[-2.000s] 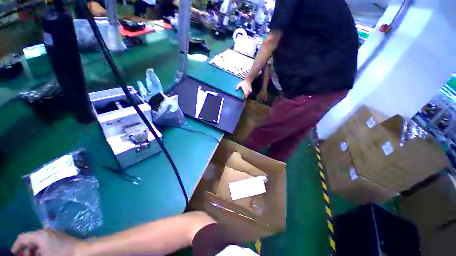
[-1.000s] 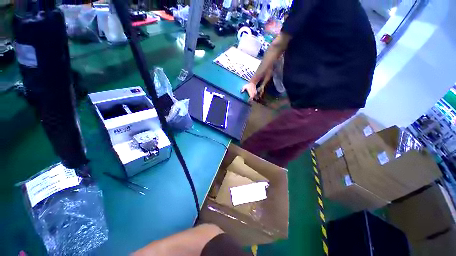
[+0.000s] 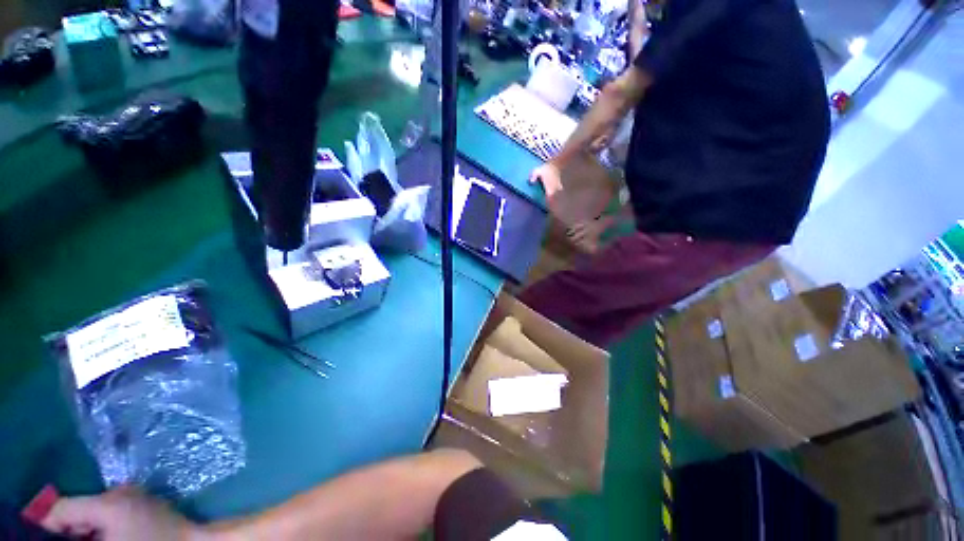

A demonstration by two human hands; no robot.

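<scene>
My right hand (image 3: 122,518) is at the bottom left, its forearm coming in from the bottom centre. It is blurred and partly cut off by the lower edge. A small red piece or edge (image 3: 40,505) shows at its fingertips; I cannot tell if it is held. My left hand is not in view. A clear plastic bag with a white label (image 3: 159,391) lies on the green bench above my right hand. Thin black tweezers (image 3: 291,352) lie right of the bag. A thick black electric screwdriver (image 3: 283,116) hangs upright, its tip in front of the screw feeder (image 3: 336,287).
An open cardboard box (image 3: 587,423) with white paper stands at the bench's right edge. Behind it are a black tray (image 3: 525,238) and a standing person (image 3: 729,127) in dark clothes. A black wrapped bundle (image 3: 137,132) lies at the upper left. Stacked cartons (image 3: 782,370) stand right.
The view has shifted; the screwdriver now appears further right, in front of the feeder, and the black bundle shows. My right hand, out of view a second ago, shows again at the bottom left.
</scene>
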